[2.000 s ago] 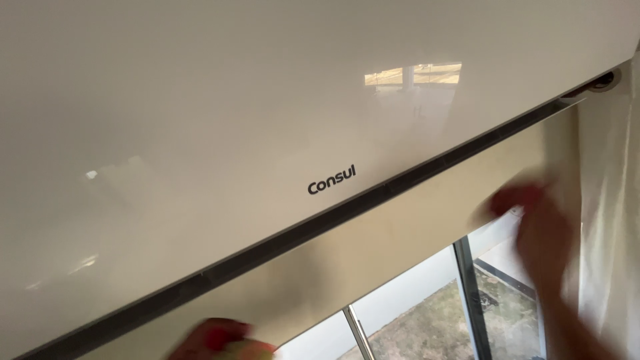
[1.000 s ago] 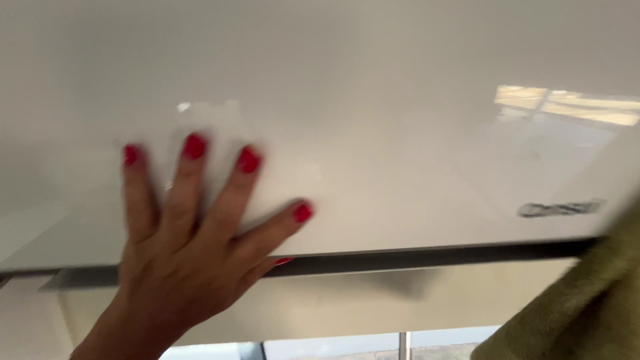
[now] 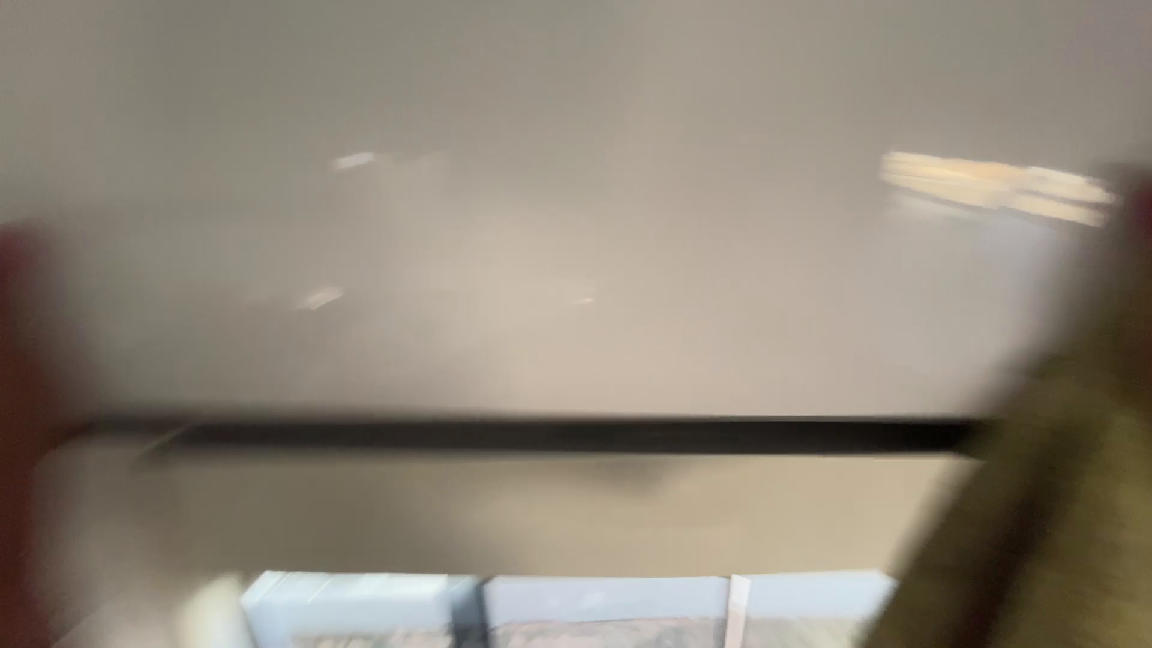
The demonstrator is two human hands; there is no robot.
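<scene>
The white glossy front panel of a wall-mounted air conditioner (image 3: 576, 225) fills most of the head view, with a dark gap (image 3: 576, 436) along its lower edge. At the far left edge, a blurred dark reddish shape, apparently part of my left hand (image 3: 27, 360), is cut off by the frame; its fingers cannot be made out. An olive-green cloth (image 3: 1062, 504) hangs or is held at the right, across the panel's lower right part. Above it at the right edge, a small blurred red patch may be a fingertip of my right hand (image 3: 1143, 216).
Below the unit is a beige wall strip (image 3: 558, 513). Under that, a window with a dark frame post (image 3: 470, 612) and a light one (image 3: 738, 612) spans the bottom of the view.
My left hand, spread flat on the panel a second ago, is now only a blur at the left edge. The cloth came into view at the right after the first frame.
</scene>
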